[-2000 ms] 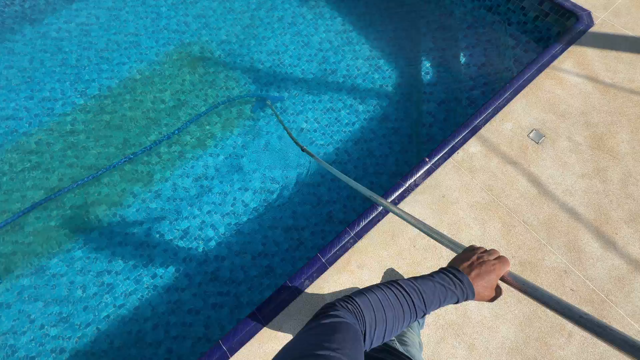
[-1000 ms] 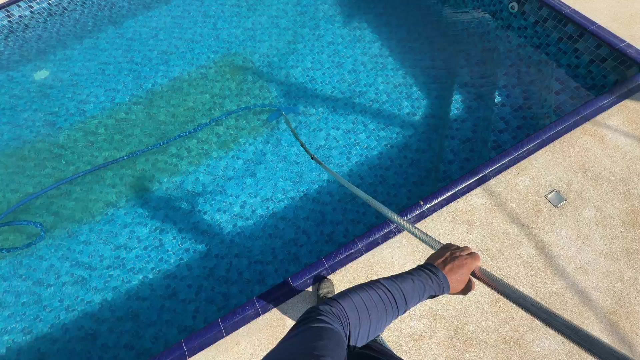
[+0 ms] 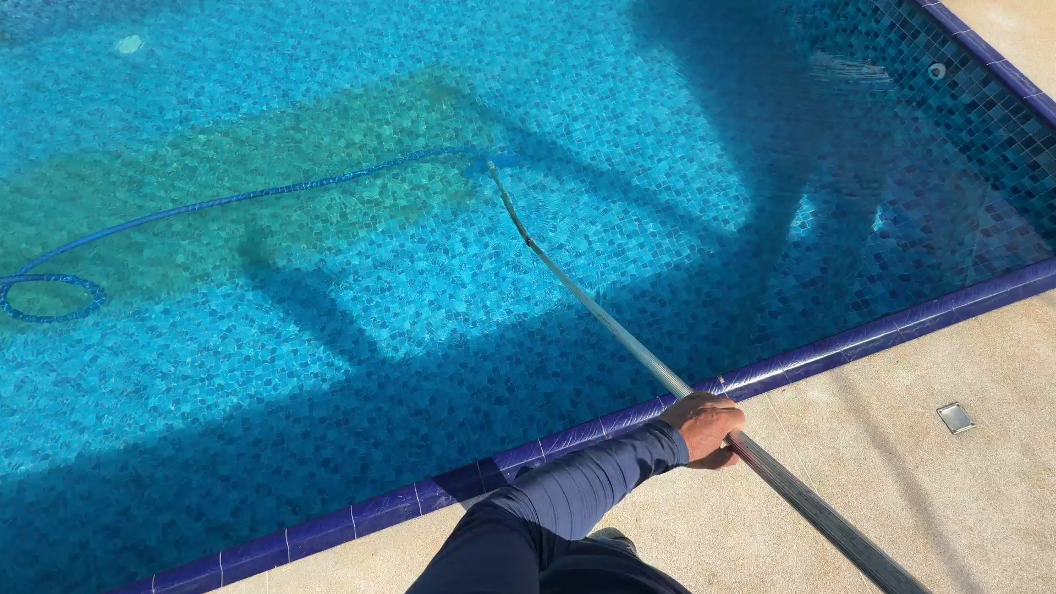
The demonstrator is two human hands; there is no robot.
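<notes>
My left hand (image 3: 705, 429), in a dark blue long sleeve, is closed around a long metal telescopic pole (image 3: 610, 326) above the pool's edge. From the hand the pole slopes down into the water, where it looks bent below the surface. At its far end is a blue pool vacuum head (image 3: 492, 165), blurred by the water. A blue hose (image 3: 247, 195) leads left from the head and makes a loop near the left edge of the view. The pole's near end runs out of view at bottom right. My right hand is not in view.
A purple tiled coping (image 3: 577, 435) borders the pool, with a beige stone deck (image 3: 891, 495) beside it. A small square metal cover (image 3: 955, 417) lies in the deck. One shoe (image 3: 612, 538) shows near the coping. A round fitting (image 3: 936, 72) sits in the pool wall.
The view has shifted toward the pool, bringing more of its right-hand wall into sight. My left hand is now above the coping; earlier it was over the deck. It still grips the pole.
</notes>
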